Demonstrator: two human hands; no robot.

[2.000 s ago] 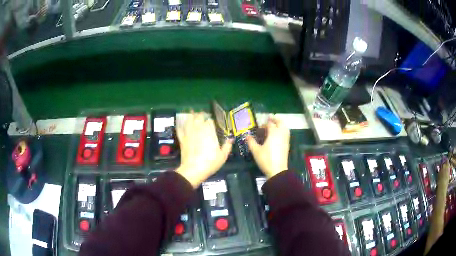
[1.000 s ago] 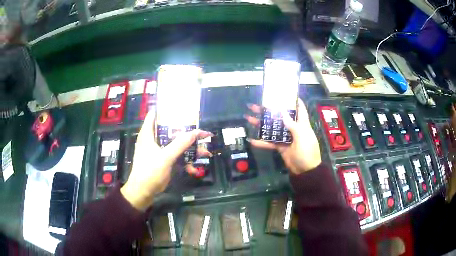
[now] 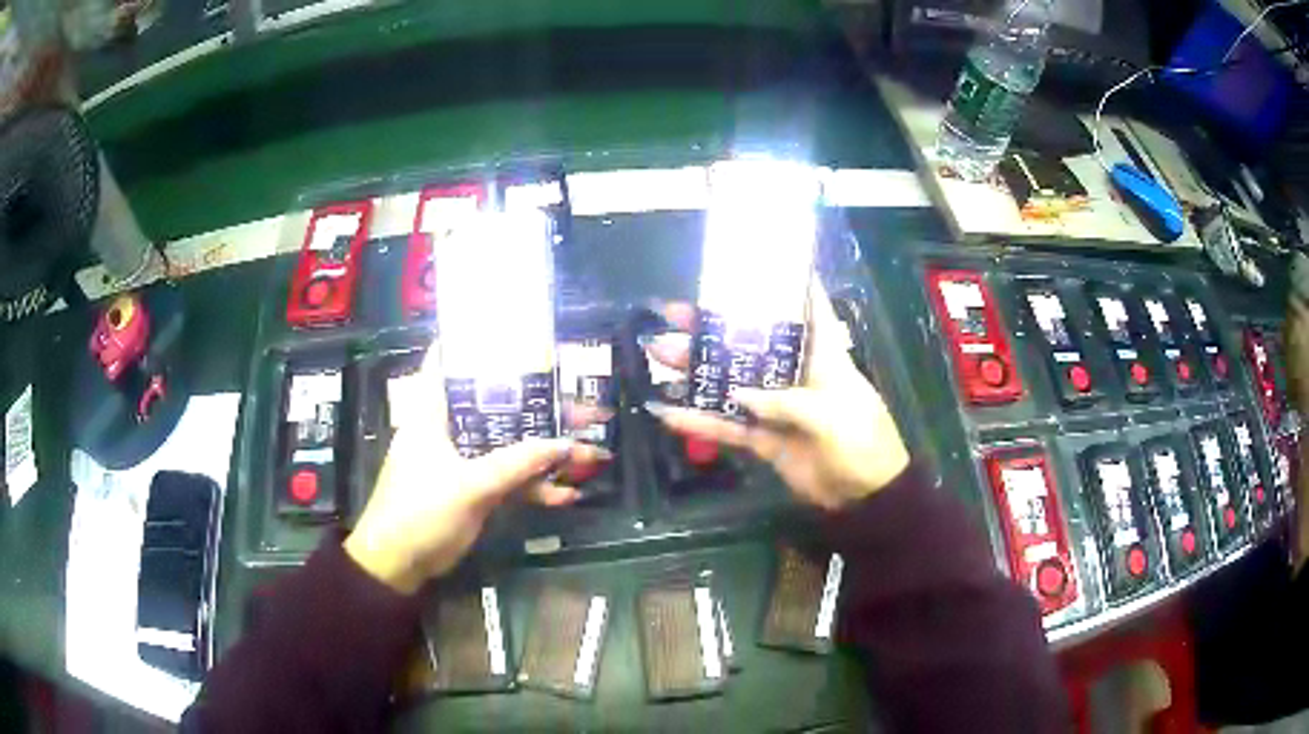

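My left hand [image 3: 452, 495] holds a keypad phone [image 3: 497, 323] upright, front toward me, its screen glaring white. My right hand [image 3: 833, 430] holds a second keypad phone [image 3: 754, 280], also with a glaring white screen and dark keypad. My thumbs lie over the lower keypads. Both phones are above a clear phone tray [image 3: 431, 541] with red and black phones lying back up; part of the tray is hidden by the hands. Several flat brown batteries [image 3: 564, 641] with white end strips lie at the near bench edge.
Neighbouring trays of phones [image 3: 1114, 344] are at right. A smartphone [image 3: 180, 566] on white paper [image 3: 104, 502], a red figurine [image 3: 122, 344] and a fan [image 3: 43, 194] are at left. A bottle [image 3: 993, 93] and blue item [image 3: 1146, 201] are upper right. A red stool [image 3: 1141, 674] shows lower right.
At first the hands were at the tray's back row with a lit phone between them. Then each hand held up a lit phone; since then the right phone has shifted slightly left.
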